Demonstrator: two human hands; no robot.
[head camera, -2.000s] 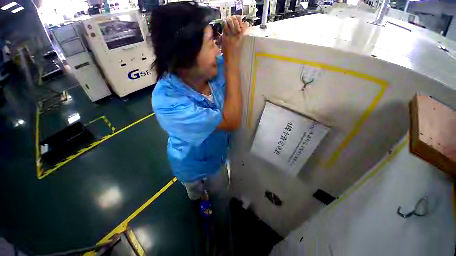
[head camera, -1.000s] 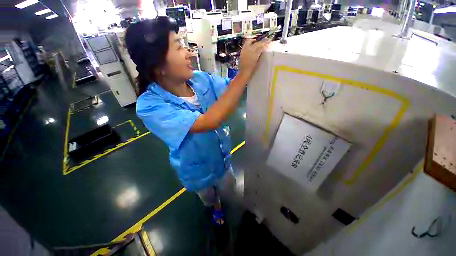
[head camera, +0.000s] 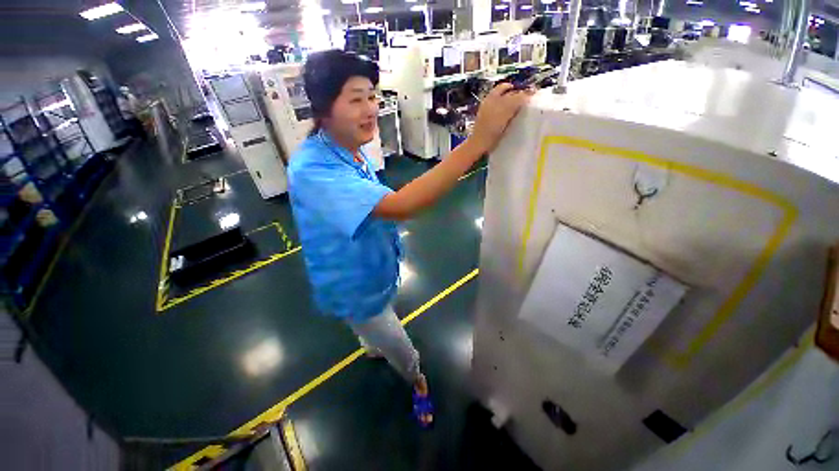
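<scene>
Neither of my hands is in the picture. A large white machine cover (head camera: 515, 368) stands nearest in front of me, at centre right. It bears a yellow-taped outline (head camera: 662, 164), a tilted white paper notice (head camera: 603, 296) and a small hook (head camera: 646, 191) above the notice. A person in a light blue jacket (head camera: 340, 225) stands at its left side, with one hand (head camera: 499, 112) on its top corner.
An orange-brown block (head camera: 831, 308) is cut off at the right edge. A black tray (head camera: 212, 258) lies on the green floor (head camera: 368, 414) inside yellow lines. Shelves (head camera: 46, 166) stand far left, white machines (head camera: 442, 69) behind. Metal poles (head camera: 570, 46) rise from the cover.
The view has swung left, so the cover and block have shifted right. The coworker now stands more upright, farther from the cover, one arm stretched to its corner.
</scene>
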